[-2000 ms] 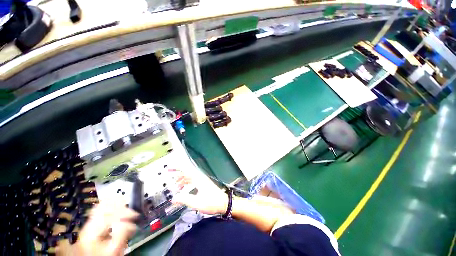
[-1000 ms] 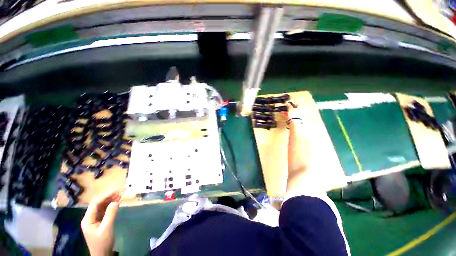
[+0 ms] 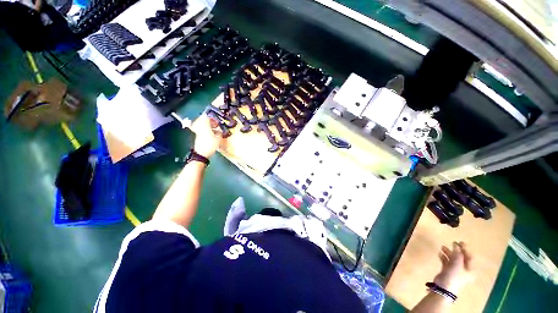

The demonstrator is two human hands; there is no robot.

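Many black moulded parts (image 3: 278, 104) lie in a loose pile on the left cardboard sheet (image 3: 245, 150). My left hand (image 3: 206, 136) is at the pile's near left corner, with its fingers at a part; whether it grips it I cannot tell. The press fixture (image 3: 333, 183) stands between the two boards, with a pale holed plate and a red button (image 3: 295, 200) at its front edge. Several black parts (image 3: 459, 200) lie side by side at the back of the right cardboard sheet (image 3: 422, 260). My right hand (image 3: 456, 263) is over this sheet, fingers apart and empty, away from the parts.
More black parts (image 3: 196, 64) lie on the green bench left of the pile. White trays (image 3: 150, 36) with black parts are at the far left. Blue bins (image 3: 110, 195) stand on the floor at left. A metal post (image 3: 471, 165) rises behind the right board; a cable hangs at the fixture's front.
The view has turned to the left. My right hand has drawn back from the laid-out parts towards the near side of the right board. My left hand has moved from the bench edge to the loose pile.
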